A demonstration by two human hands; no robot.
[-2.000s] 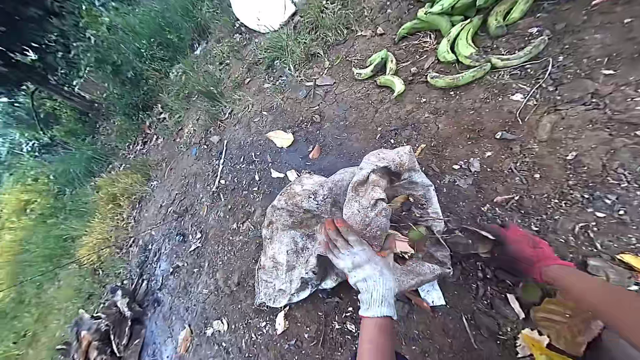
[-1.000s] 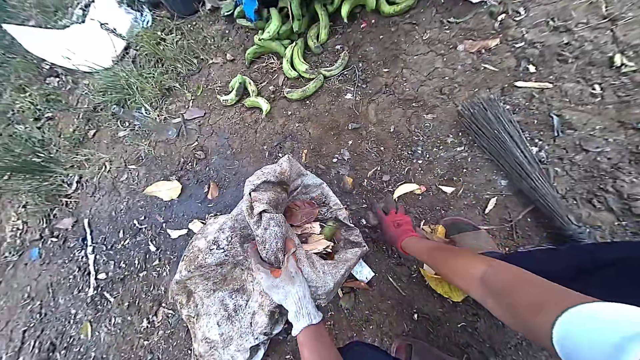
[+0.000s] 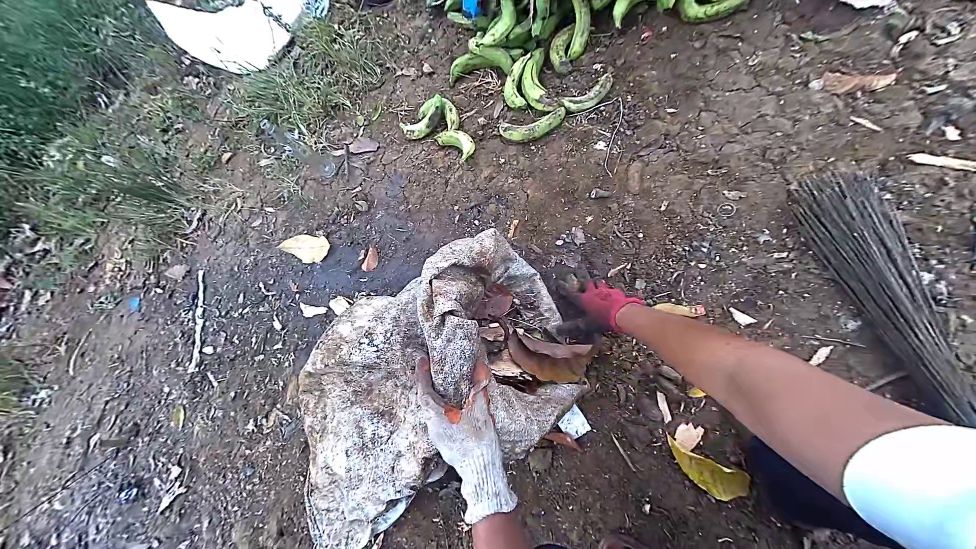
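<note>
A dirty whitish woven sack (image 3: 358, 389) lies on the soil with its mouth towards the right. My left hand (image 3: 461, 419), in a white knit glove with orange patches, grips the rolled rim of the sack. Dry brown leaves (image 3: 549, 357) fill the mouth. My right hand (image 3: 591, 305), in a red glove with a dark palm, is at the right edge of the mouth, against the leaves; its fingertips are partly hidden, and whether it grips a leaf is unclear.
Green bananas or plantains (image 3: 534, 84) lie on the ground at the top. A stick broom (image 3: 877, 282) rests at the right. A yellow leaf (image 3: 709, 469) lies below my right forearm. Grass (image 3: 99, 160) and a white sheet-like object (image 3: 229, 34) are at the upper left.
My right hand has moved from the ground beside the sack to its mouth, where a large brown leaf now shows. My left hand stays on the sack.
</note>
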